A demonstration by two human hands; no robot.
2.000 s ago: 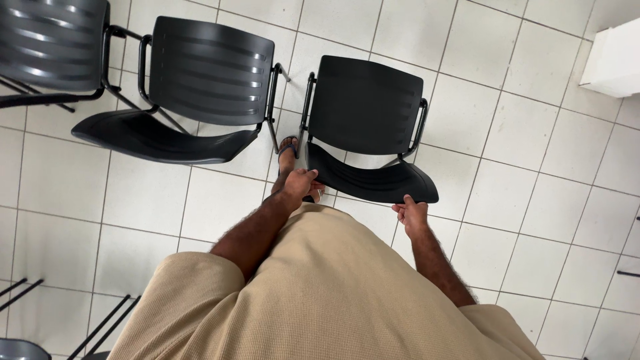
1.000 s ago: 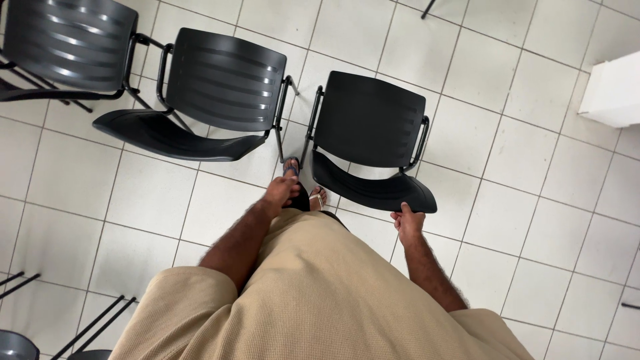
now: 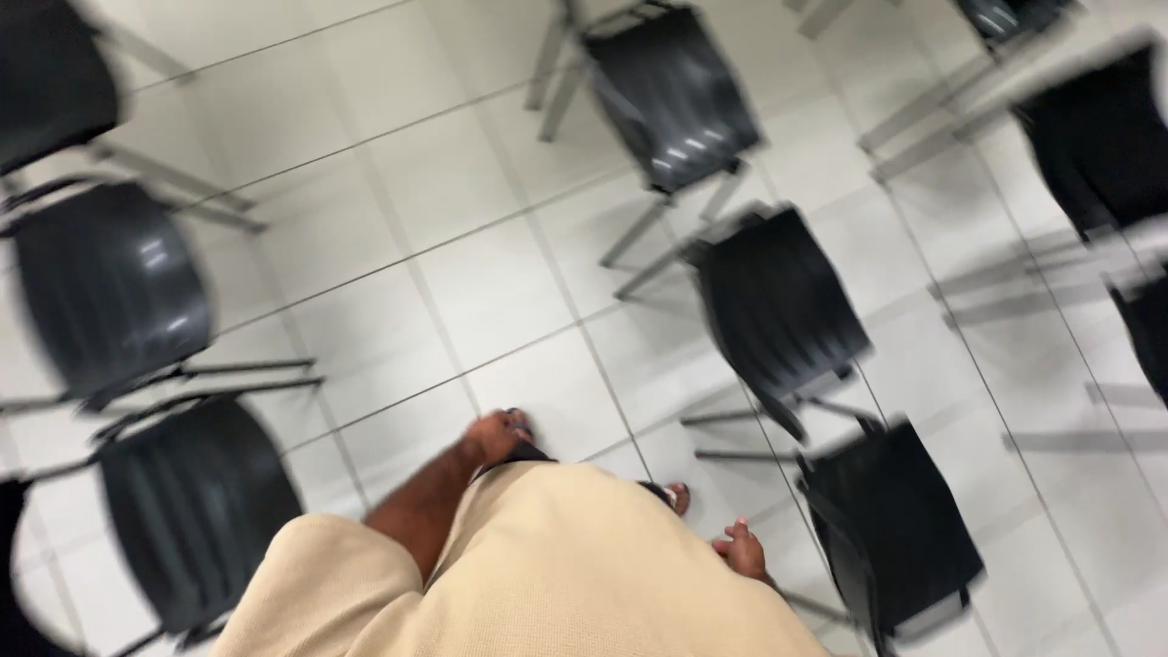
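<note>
My left hand (image 3: 494, 438) hangs in front of my beige shirt, just above my sandalled foot, touching no chair. Its fingers are blurred and partly turned away. My right hand (image 3: 744, 548) is at the other side of the shirt with its fingers spread and nothing in them. Nearest to it on the right stands a black plastic chair (image 3: 899, 534). Behind that one is another black chair (image 3: 789, 297). On the left, a black chair with a ribbed backrest (image 3: 196, 511) is the closest one to my left arm.
A row of black chairs, including a shiny one (image 3: 114, 283), lines the left side. Further chairs stand on the right, among them a glossy one (image 3: 675, 96) and a dark one (image 3: 1100, 137). White floor tiles (image 3: 493, 283) run between the rows.
My right hand has let go of the black chair it held by the seat edge. The view has swung widely to rows of chairs on both sides.
</note>
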